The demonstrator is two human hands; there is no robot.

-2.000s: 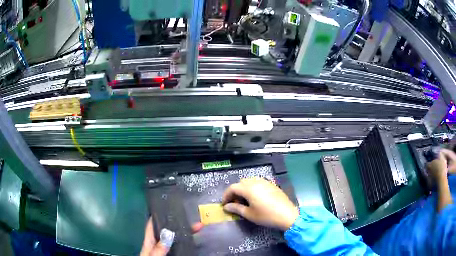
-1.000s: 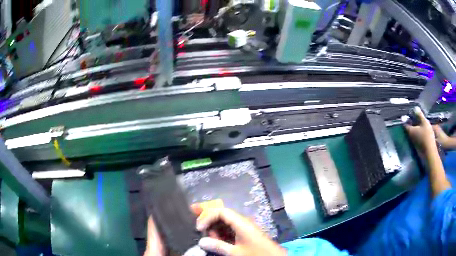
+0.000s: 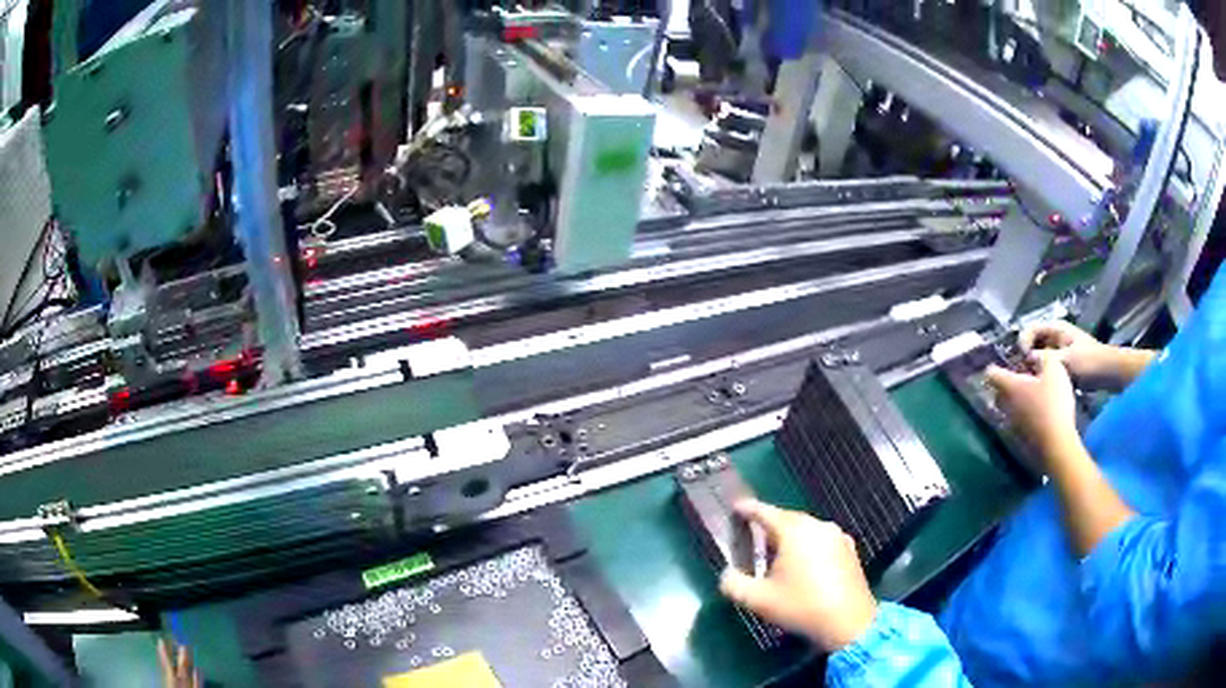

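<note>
A black tray with a raised rim lies at the bottom centre, with many small silvery rings scattered in it. A yellow card lies among them, cut off by the lower edge. My right hand is right of the tray, thumb and fingers around a dark fixture bar on the green bench. The hand hides part of the bar. Only some fingertips of my left hand show at the lower left edge; whether it holds anything is hidden.
A ribbed stack of fixture bars stands right of my right hand. Beyond it, a co-worker's hands work at another dark bar or tray on the bench. The conveyor and its metal rails run behind the bench.
The view has swung right. My right hand has left the tray and moved to the bar on the bench. The bar held over the tray is no longer there. The yellow card lies released.
</note>
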